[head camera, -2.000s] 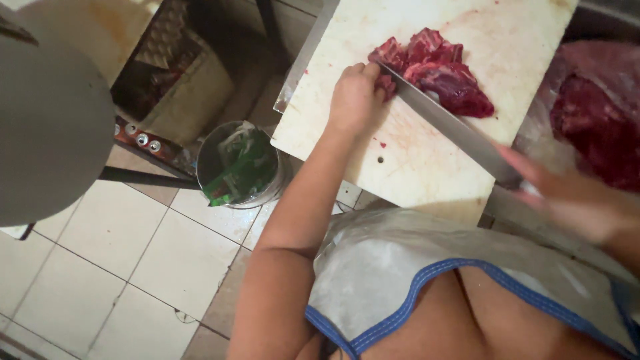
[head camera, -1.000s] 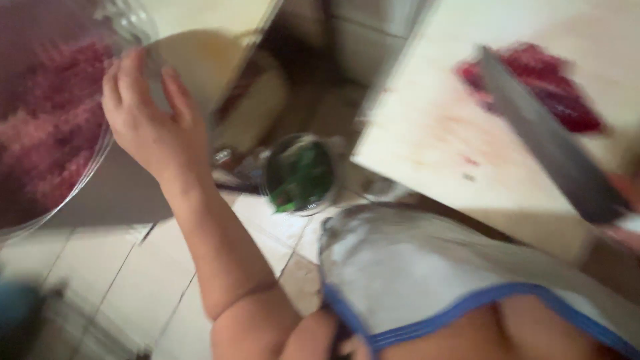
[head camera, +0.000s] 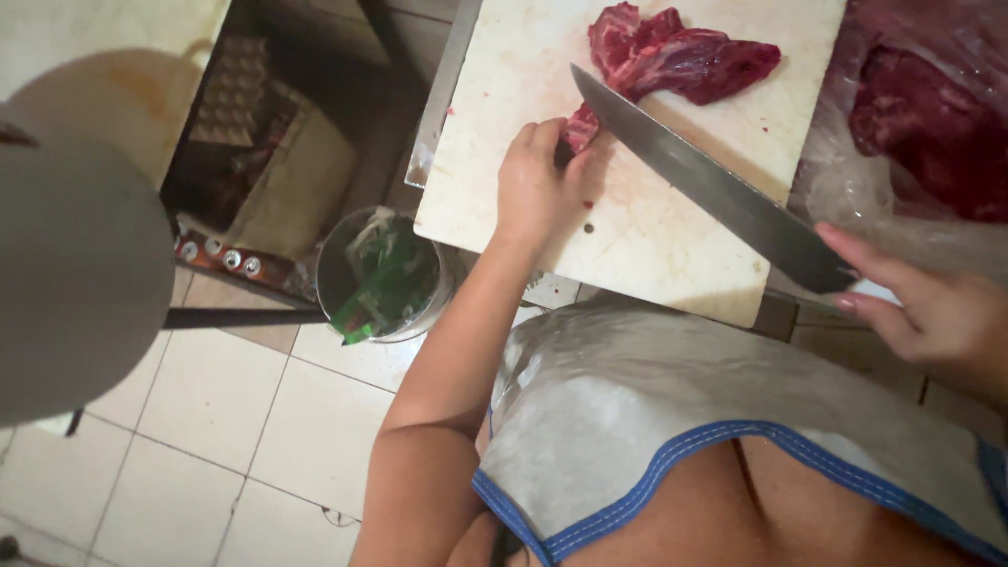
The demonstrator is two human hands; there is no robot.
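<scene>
My left hand [head camera: 543,177] grips a small end of raw red meat [head camera: 581,130] on the white cutting board [head camera: 504,94]. The larger piece of raw meat [head camera: 701,63] lies just beyond, toward the board's far edge. In my right hand [head camera: 913,303] is the white handle of a large kitchen knife [head camera: 709,189]. Its long blade slants across the board, with the tip beside the meat near my left fingers. Whether the small end is still joined to the larger piece is hard to tell, as the blade partly covers that spot.
Right of the board, more raw meat [head camera: 929,126] lies in clear plastic. A bucket [head camera: 441,315] holding green plastic stands on the tiled floor below left. At the far left is a large round grey vessel [head camera: 79,276]; drink cans [head camera: 232,258] and egg trays [head camera: 230,94] sit beneath a table.
One second ago my left hand was over a large container of cut meat at the left; now it is back at the board, on the meat. The view has swung back right.
</scene>
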